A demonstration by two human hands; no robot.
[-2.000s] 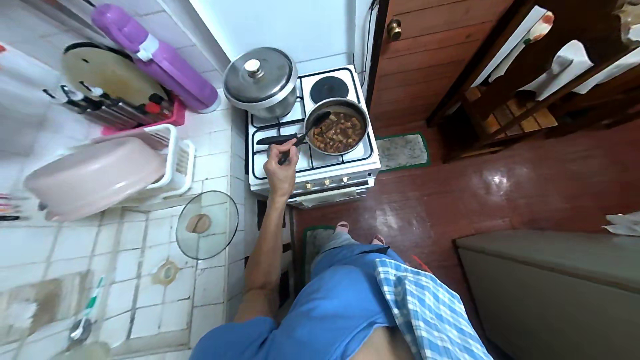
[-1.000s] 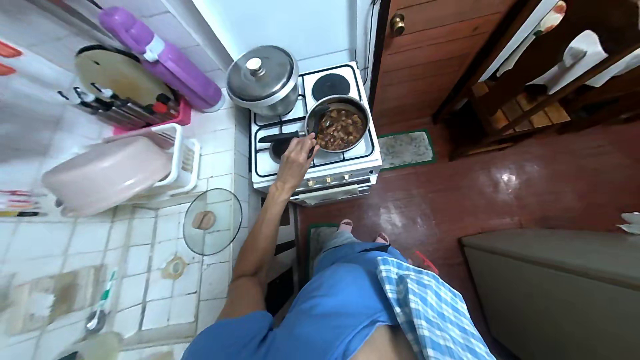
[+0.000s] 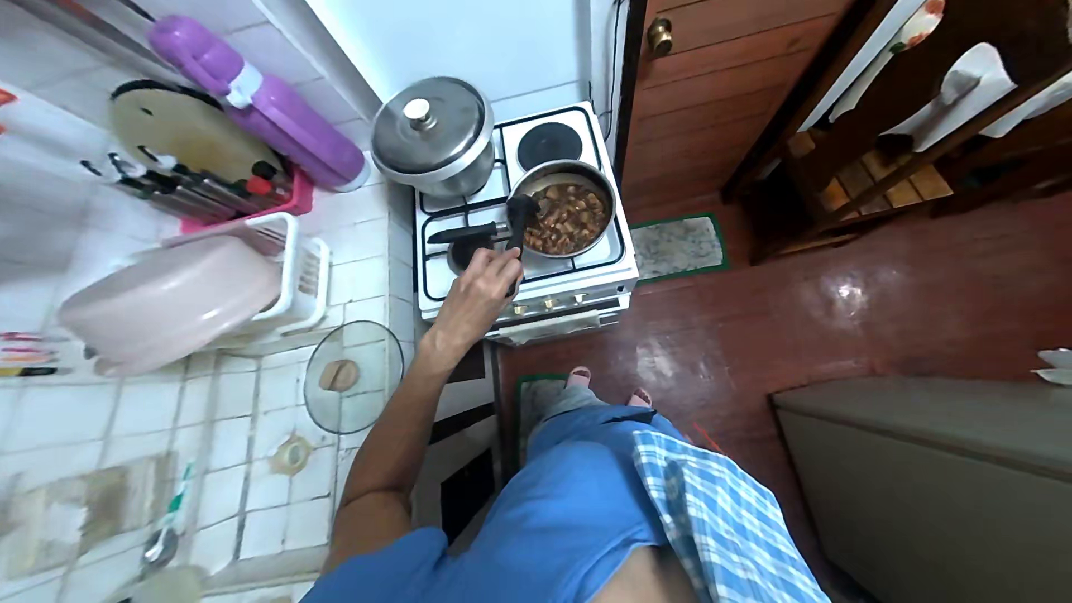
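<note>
My left hand [image 3: 481,289] grips the handle of a black cooking utensil [image 3: 520,219], whose head rests at the left inner side of a frying pan [image 3: 610,180]. Chunky brown stew [image 3: 569,219] lies in the pan, which stands on the right side of a white stove [image 3: 615,270]. The pan's black handle [image 3: 462,234] points left, just above my hand. A lidded metal pot [image 3: 435,134] stands at the stove's back left. My right hand is out of view; a blue checked cloth [image 3: 720,519] hangs over my right side.
On the tiled counter at left lie a glass lid [image 3: 368,377], a white dish rack [image 3: 311,276] with a pink basin [image 3: 180,297], a knife holder [image 3: 301,197] and a purple thermos [image 3: 285,121]. A wooden door [image 3: 737,67] stands behind the stove; a grey mat [image 3: 680,249] lies beside it.
My left hand has shifted slightly down from two seconds ago, and the utensil has swung from low across the pan handle to more upright at the pan's left edge.
</note>
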